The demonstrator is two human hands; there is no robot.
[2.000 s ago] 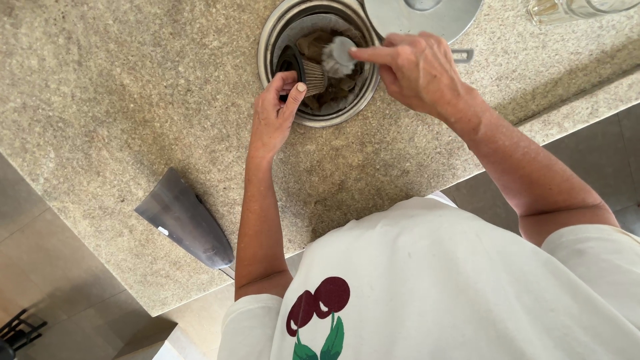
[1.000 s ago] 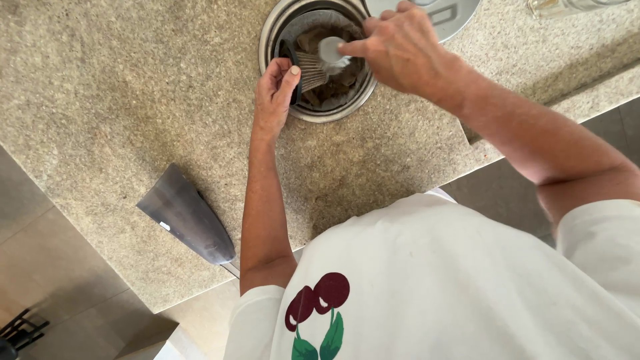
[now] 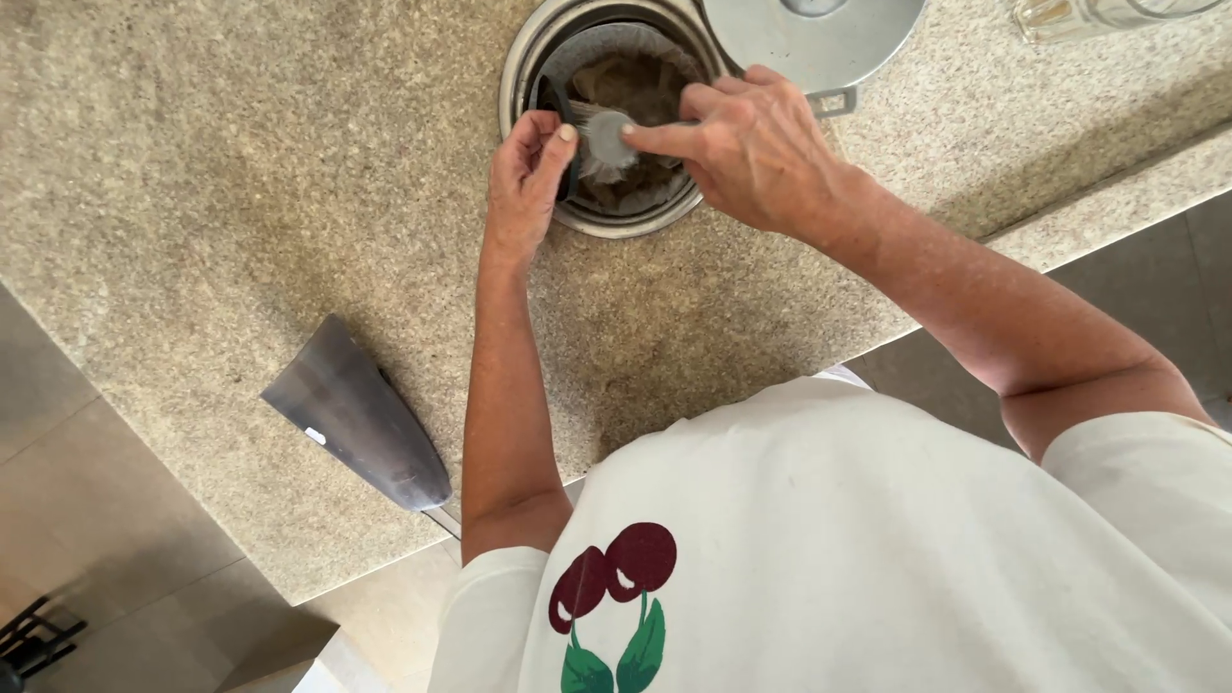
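Note:
My left hand pinches the black rim of a pleated filter over a round metal-rimmed bin set into the countertop. A small brush with a pale round head is in my right hand, whose index finger lies on top of the head. Its bristles are against or very near the filter's pleats. Inside the bin are a plastic liner and brown waste. A smoky translucent dust container, seemingly of a handheld vacuum, lies on the counter left of my left forearm.
A round metal lid adjoins the bin at its upper right. A clear glass vessel stands at the top right. The speckled countertop has a raised strip at right, and its front edge runs beside my body.
The brush head has moved about over the filter and now sits close to my left fingers. My left hand has stayed on the filter's rim.

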